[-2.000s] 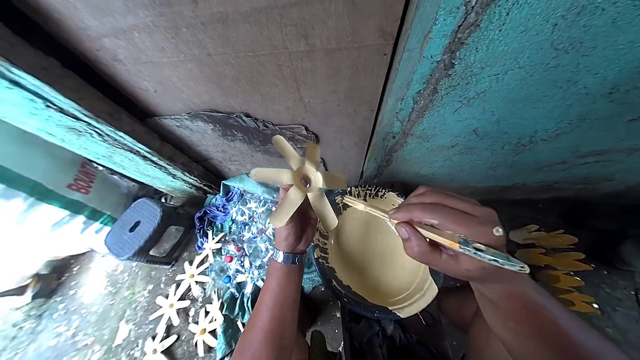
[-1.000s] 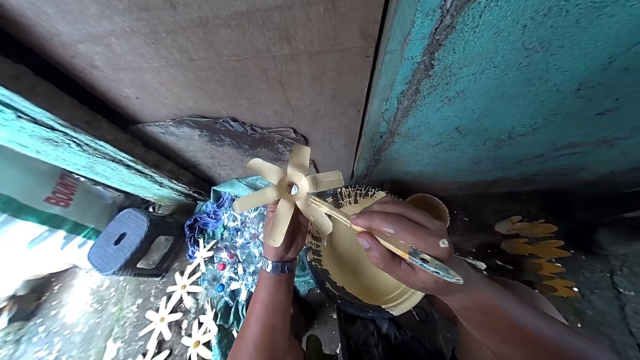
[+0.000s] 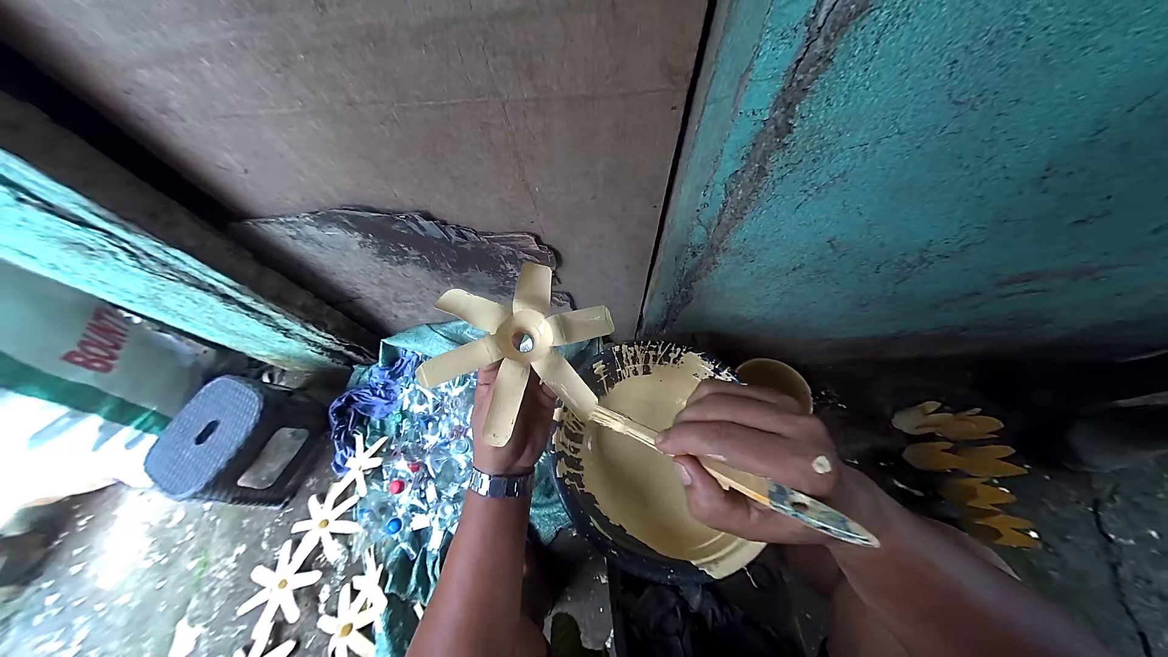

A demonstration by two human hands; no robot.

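My left hand [image 3: 513, 415] holds a cream-coated, six-petalled flower shape [image 3: 526, 336] from below; it has a round hole in its middle and looks cut from a plastic bottle. In my right hand [image 3: 757, 456] is a paintbrush [image 3: 776, 500] with a paint-spattered handle. Its bristles touch the tip of the petal at the lower right. Under the brush stands a black basin [image 3: 584, 520] of cream paint [image 3: 639, 465], its inner wall streaked with dried paint.
Cream flowers [image 3: 324, 525] lie on the floor at the left, beside a teal cloth [image 3: 401, 570] bearing clear bottle pieces [image 3: 447, 420]. Further left is a blue-topped stool [image 3: 208, 433]. Behind the basin stands a small container [image 3: 776, 376]. Yellow petalled pieces [image 3: 967, 456] lie right. A wooden panel [image 3: 456, 119] and teal wall [image 3: 940, 182] rise ahead.
The flower has turned in my left hand, and its petals point other ways than before. The brush in my right hand has come from beside the flower to a lower petal's tip.
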